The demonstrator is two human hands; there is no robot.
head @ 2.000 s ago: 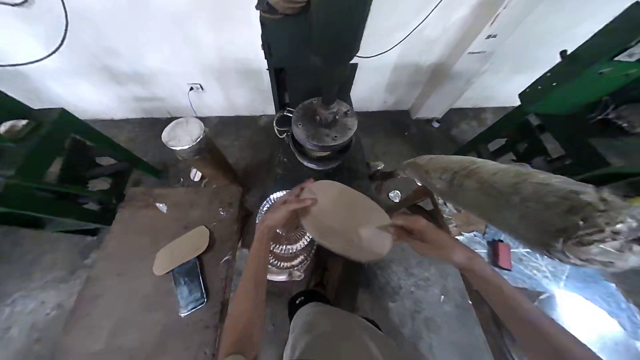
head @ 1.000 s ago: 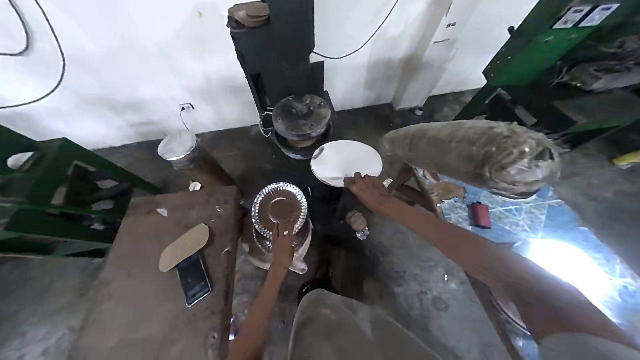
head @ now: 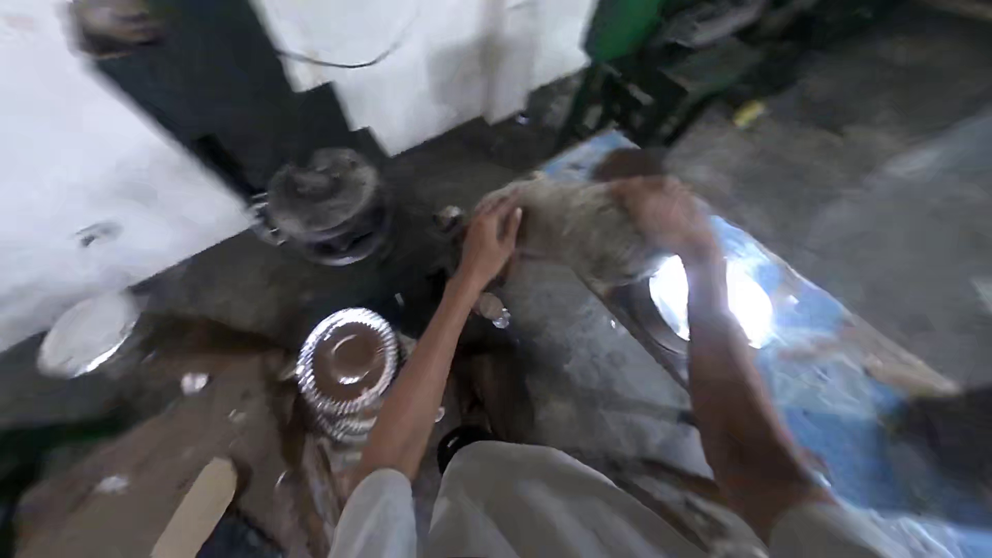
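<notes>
My left hand [head: 492,236] rests on the left end of a long, wrapped bundle [head: 577,221], fingers spread over it. At the bundle's right end is my right hand [head: 670,213], blurred, next to a dark brown round thing [head: 626,164]. Whether the right hand grips either one I cannot tell. Shiny foil plates with crimped rims [head: 349,360] are stacked left of my left forearm, brown inside. Up and to the left stands a round metal press die [head: 329,201] at the foot of a dark machine column.
A blue-patterned table [head: 821,333] with a bright glare [head: 709,298] lies to the right. At lower left a brown tabletop [head: 101,496] holds a cardboard piece [head: 198,508]. A white-topped cylinder [head: 89,333] stands left, and green machine legs [head: 628,31] are at the top.
Both hands have moved to the wrapped bundle, the left from the foil plates, the right from the white disc. The disc is no longer seen beside the press. The view has swung right.
</notes>
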